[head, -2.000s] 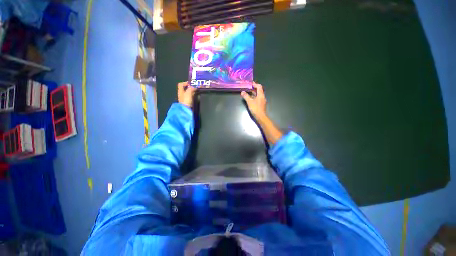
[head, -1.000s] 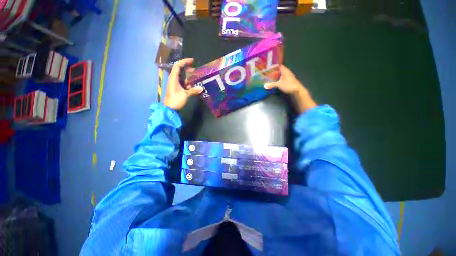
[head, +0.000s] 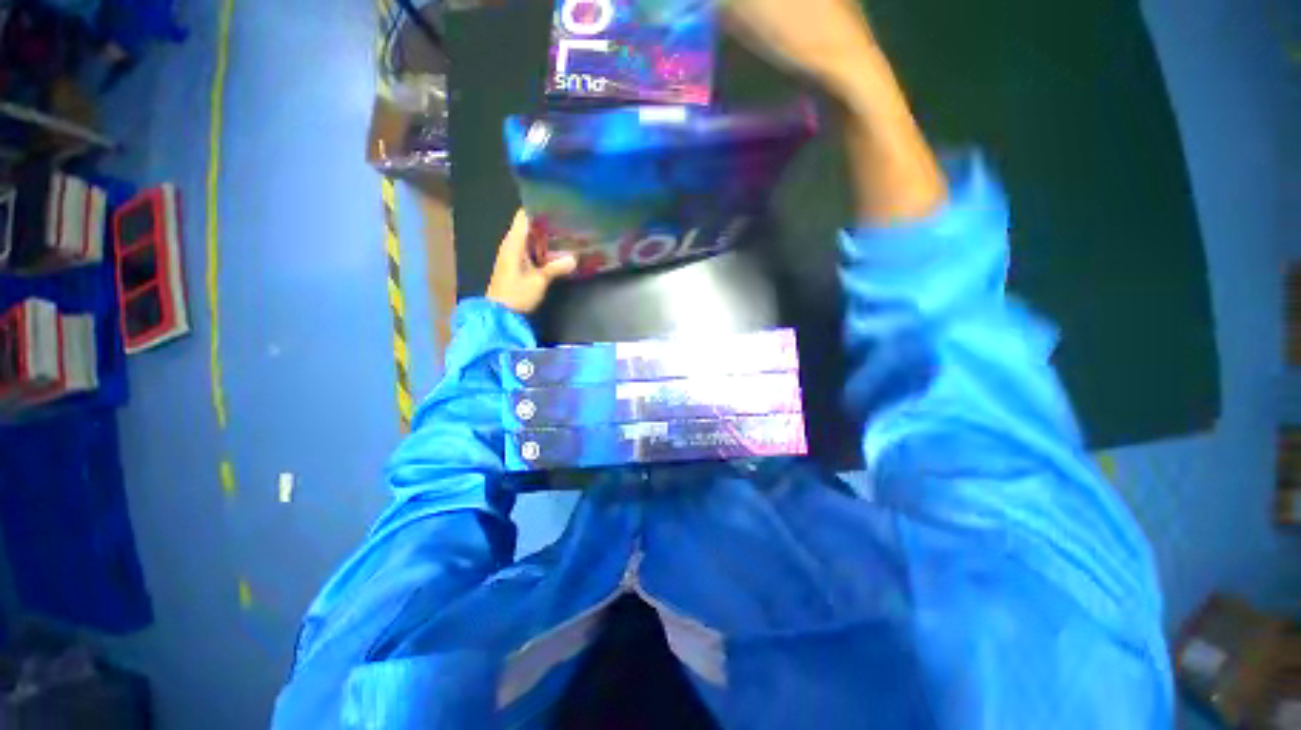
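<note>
My left hand (head: pixel 531 267) holds the lower left corner of a glossy blue-purple retail box (head: pixel 649 178), tilted and blurred. Its white letters face down toward me and its spine is on top. My right hand (head: pixel 799 36) is blurred at the top edge, over the right side of another retail box (head: pixel 628 57) that lies face up and is cut off by the edge. Whether it touches that box, I cannot tell. A stack of three retail boxes (head: pixel 649 402) stands close to my body, spines up in parallel stripes.
A dark green table (head: pixel 1056 257) extends to the right. A small open carton with clear plastic (head: pixel 414 131) is beyond its left edge. Red-and-white boxes (head: pixel 150 268) are at far left. Brown cartons (head: pixel 1241 663) stand at lower right on the blue floor.
My right hand has let go of the tilted box and moved up toward the far box. My left hand still holds the tilted box, which has turned so its spine shows.
</note>
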